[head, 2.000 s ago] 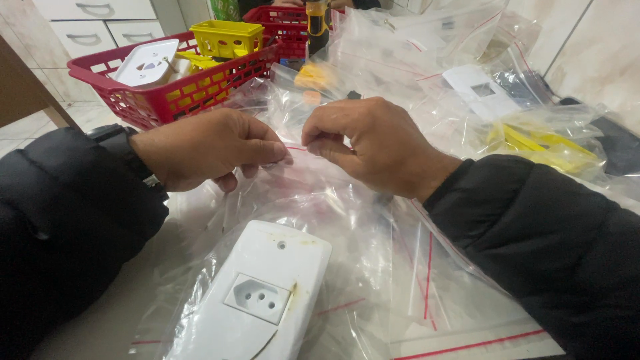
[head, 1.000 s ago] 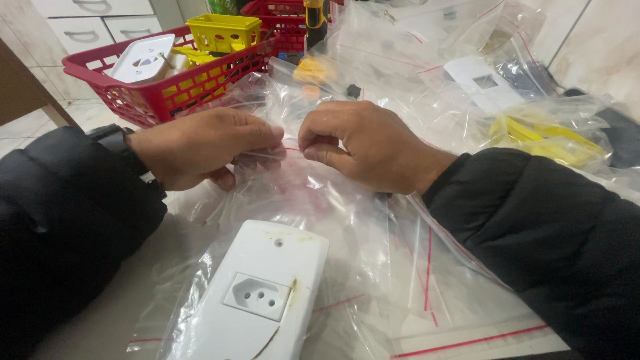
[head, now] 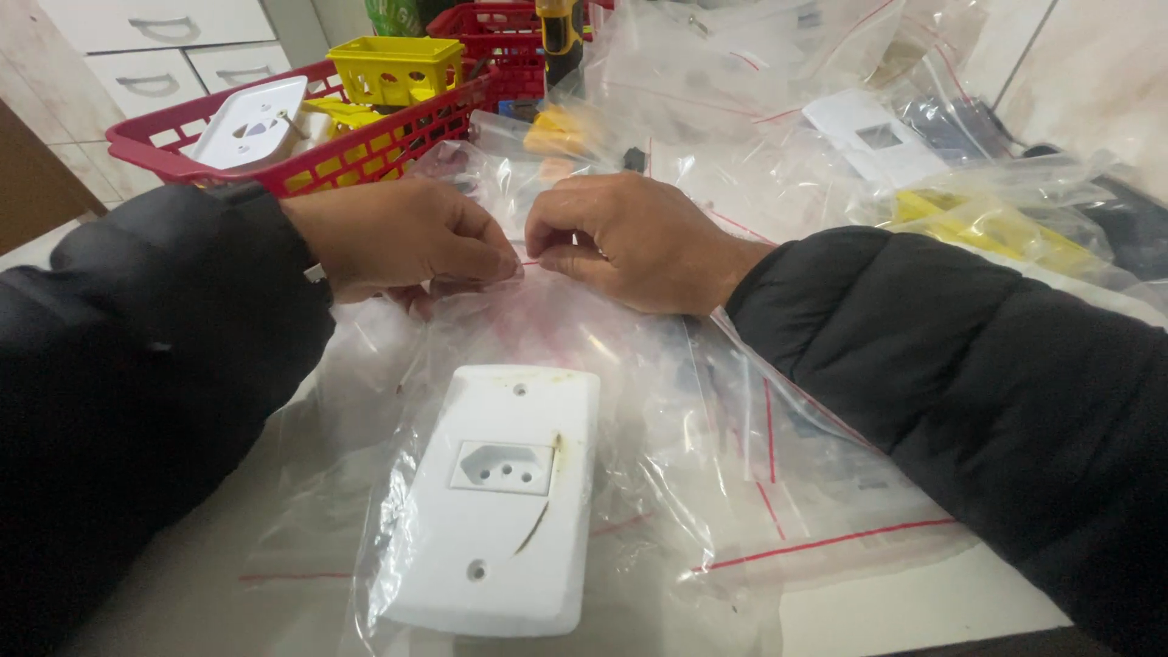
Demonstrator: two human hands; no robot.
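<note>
My left hand (head: 411, 235) and my right hand (head: 630, 239) pinch the top edge of a clear plastic zip bag (head: 630, 438), close to each other at its red seal line. Inside that bag, toward me, lies a white outlet cover plate (head: 497, 538) with a three-hole socket, two screw holes and brownish scorch-like marks. More clear bags with red lines (head: 821, 538) lie under and to the right of it. My fingertips partly hide the seal.
A red plastic basket (head: 338, 151) at the back left holds a white plate (head: 251, 123) and a yellow electrical box (head: 397, 68). Behind stand another red basket and a yellow-and-black tool (head: 561, 41). Bagged parts, one a white plate (head: 876, 137), another yellow (head: 1004, 233), lie at right.
</note>
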